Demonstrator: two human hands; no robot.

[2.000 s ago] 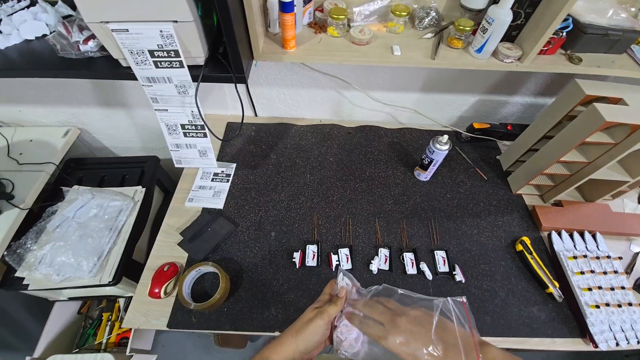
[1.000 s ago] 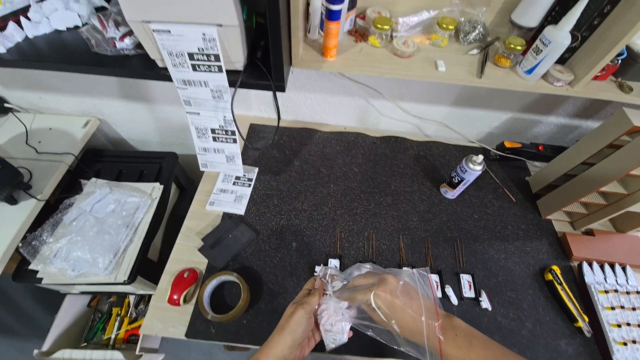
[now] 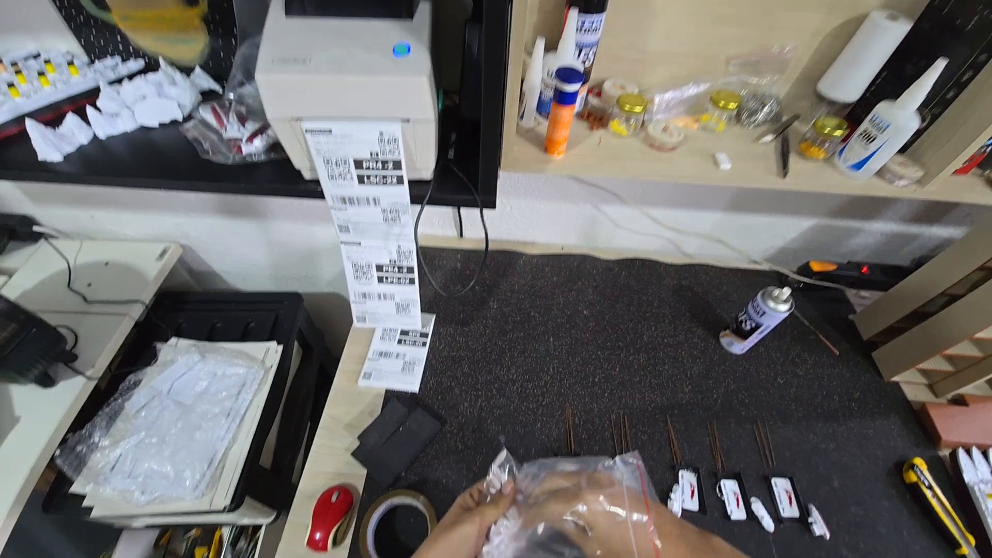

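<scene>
My left hand (image 3: 473, 519) pinches a clear zip bag (image 3: 639, 504) near its corner, at the bottom middle of the view. White pieces show through the plastic beside its fingers. My right hand (image 3: 577, 504) is inside the bag; its fingertips are blurred by the film, so its grip cannot be told. To the right lie small black-edged white cards (image 3: 785, 497) with red marks, small white pieces (image 3: 818, 521) beside them and thin copper-coloured rods (image 3: 765, 444) above them. The bag covers part of this row.
Brown tape roll (image 3: 399, 500), red mouse (image 3: 332, 515) and black flat pieces (image 3: 399, 442) lie left. A spray can (image 3: 756, 319) stands at the back right; a yellow utility knife (image 3: 938, 504) lies far right. Printed labels hang from a label printer (image 3: 349, 85). Above is a shelf (image 3: 744, 167) with bottles and jars.
Both hands and the bag cover cards at the left of the row that showed two seconds ago. My right hand remains in the bag. The view has shifted left and up.
</scene>
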